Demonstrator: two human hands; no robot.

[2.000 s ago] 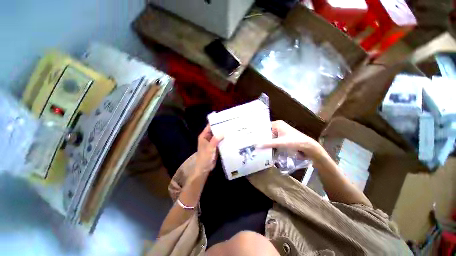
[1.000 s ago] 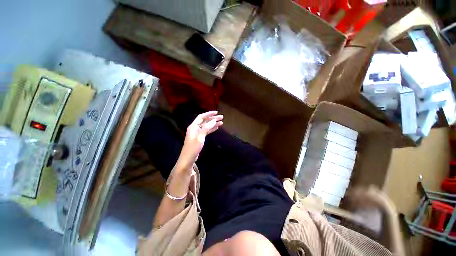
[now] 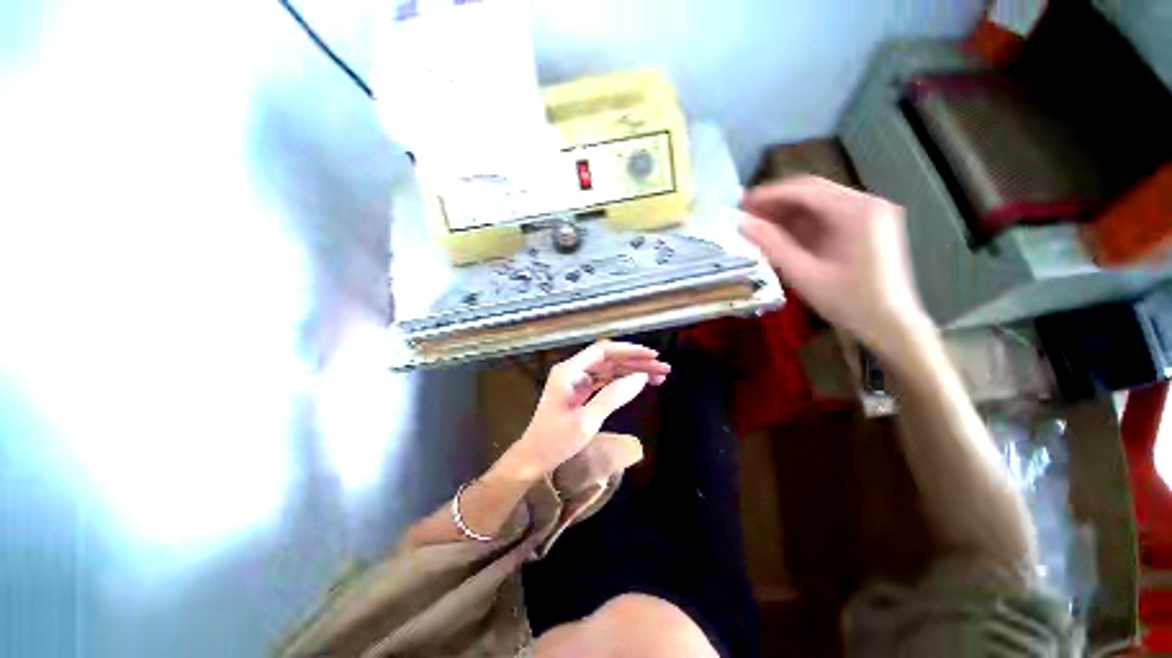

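Observation:
The cream-yellow impulse sealer (image 3: 630,118) stands in front of me, its small switch glowing red. Its sealing bar (image 3: 578,309) runs along the front edge, below the doodled plate with a round metal knob (image 3: 567,237). My left hand (image 3: 585,401) is empty, fingers loosely apart, just below the sealing bar. My right hand (image 3: 829,244) is raised at the sealer's right end and blurred. Its fingers are curled, and I cannot tell whether it holds anything. A pale, overexposed item (image 3: 469,103) covers the sealer's top left.
A grey metal box with brown ribbed mesh in a red-edged opening (image 3: 1022,142) stands at the upper right. Clear film bags (image 3: 1047,476) show in a carton at the lower right, behind my right arm. A black cable (image 3: 328,49) crosses the wall at the upper left.
The view has swung left to the sealer. The white box my hands held two seconds ago is no longer in them as far as I see. My right hand has risen beside the sealer.

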